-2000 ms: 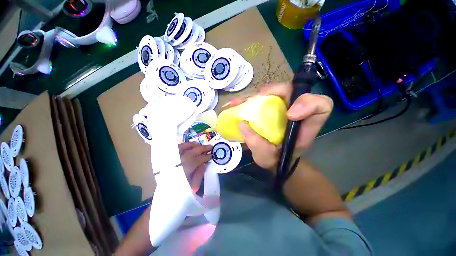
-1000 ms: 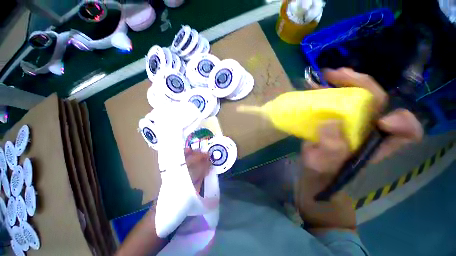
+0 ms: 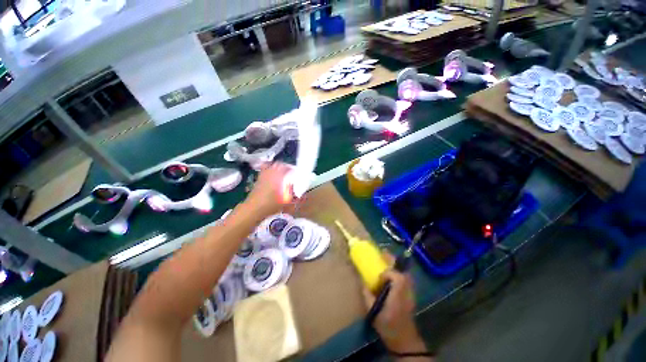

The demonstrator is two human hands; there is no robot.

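My left hand [image 3: 273, 185] is stretched out over the belt edge and holds a white headphone [image 3: 307, 145], which is overexposed, with a pink glow at the fingers. My right hand [image 3: 394, 304] holds both a yellow glue bottle [image 3: 367, 263], nozzle pointing up and left, and a black soldering iron [image 3: 382, 298]. White speaker plates [image 3: 265, 269] with dark ringed centres lie piled on the brown cardboard mat [image 3: 330, 290]. The pale cream support block [image 3: 266, 327] with a round recess lies on the mat's near part, with nothing on it.
More headphones [image 3: 185, 185] lie along the green belt [image 3: 212, 152]. An amber tub [image 3: 363, 185] with white wadding stands beside a blue bin [image 3: 448, 266] with dark contents and a red light. Cardboard stacks [image 3: 552, 150] with speaker plates are at right, lower left and back.
The view has tilted up towards the belt. The headphone has moved from near my body to over the belt edge, uncovering the support block. My right hand still holds the bottle and iron.
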